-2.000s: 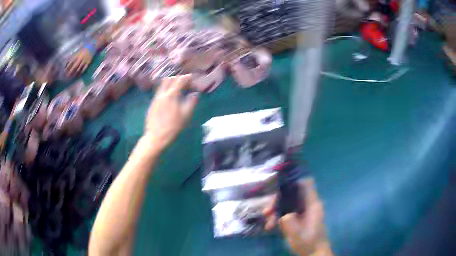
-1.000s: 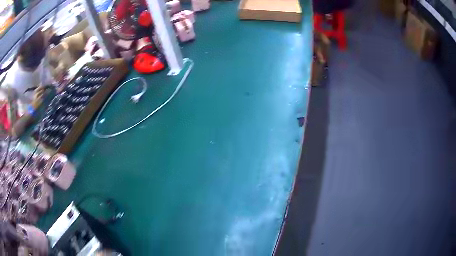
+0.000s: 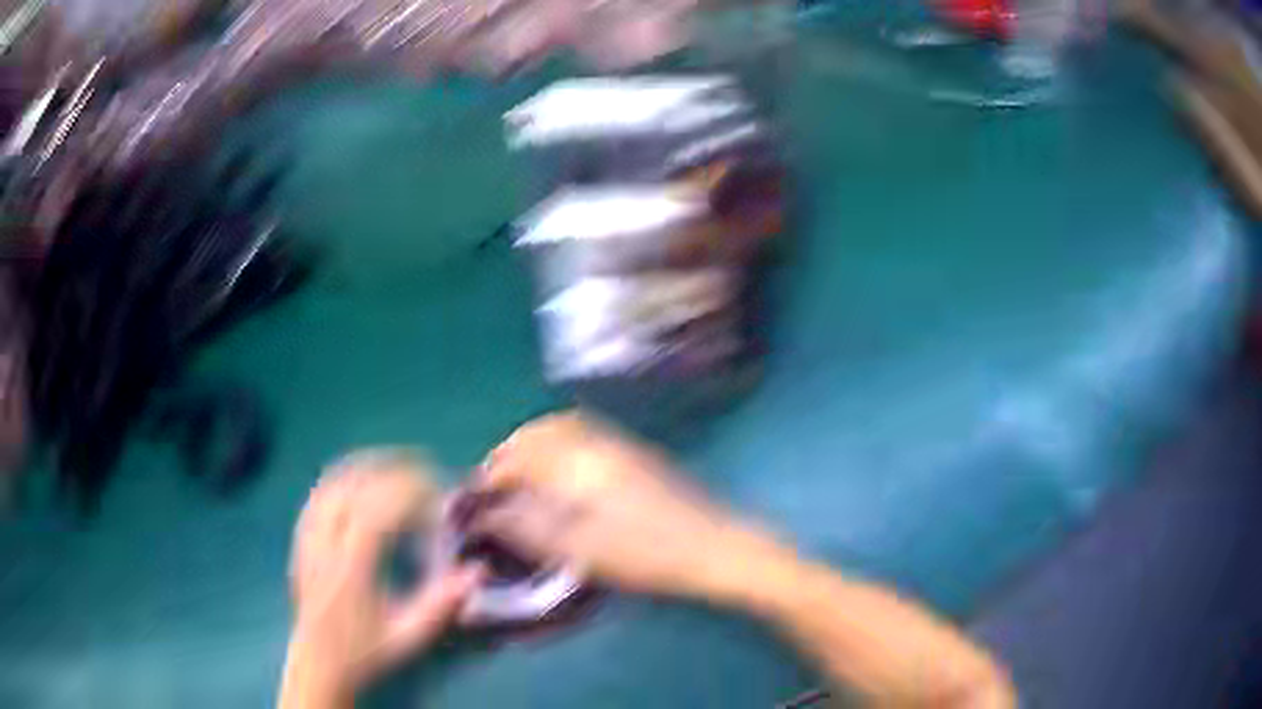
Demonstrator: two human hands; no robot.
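The frame is strongly blurred. A pink housing [image 3: 523, 598] with a pale rim and dark centre lies low in the middle, between my hands. My left hand [image 3: 371, 561] grips its left side, thumb at the near edge. My right hand [image 3: 574, 492] is over its far right side, fingers on the top. Whether my right fingers also hold a black frame cannot be told. The screw feeder [image 3: 609, 215], white-grey with dark sides, stands beyond my hands. The electric screwdriver cannot be made out.
Black frames [image 3: 118, 305] are heaped at the left, with a loose one [image 3: 222, 436] nearer me. Pink units [image 3: 415, 35] crowd the far side. A red object [image 3: 980, 14] and a white cable [image 3: 990, 100] are at the far right. The green bench curves away at the right.
The view has swung back from the right side of the bench to the feeder and frames. Both my hands are now together on a housing; the screwdriver seen earlier in my right hand is gone from it.
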